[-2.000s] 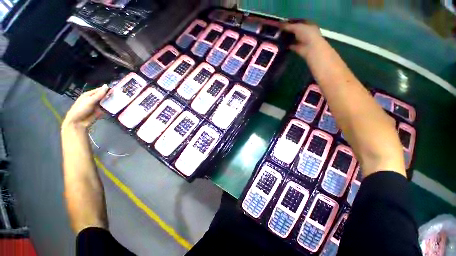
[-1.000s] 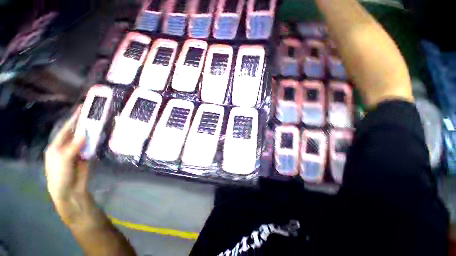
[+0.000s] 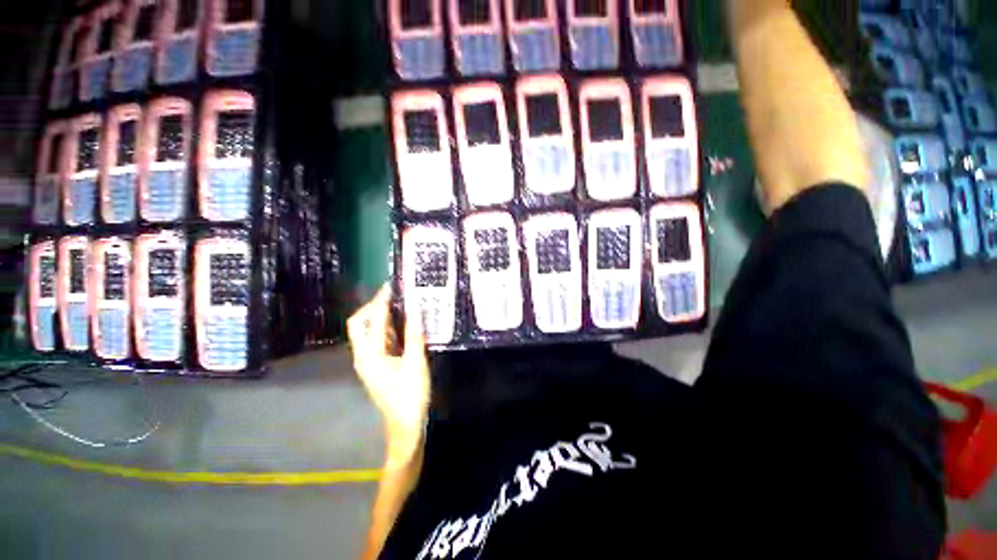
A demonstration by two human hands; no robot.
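Note:
A black blister tray [image 3: 464, 219] holds rows of pink-rimmed keypad phone units [image 3: 548, 136] in front of my chest; its far part is cut off by the top edge. My left hand [image 3: 391, 356] grips the tray's near left corner, beside the corner unit, with the fingers partly hidden. My right forearm reaches up past the tray's right side and out at the top edge; my right hand is out of the picture. A tall tray stack [image 3: 301, 263] stands to the left with similar units on top.
A whitish clear bag [image 3: 883, 181] lies right of my right arm, partly hidden. Trays of blue-looking units [image 3: 929, 197] are at the far right. A red stool or crate [image 3: 968, 443] is at the lower right. Grey floor with a yellow line [image 3: 219, 477] runs along the near side.
The view has swung right. My left hand, at the far left before, is now near the middle at a tray corner. The tall stack now shows at the left, and my right hand has left the picture.

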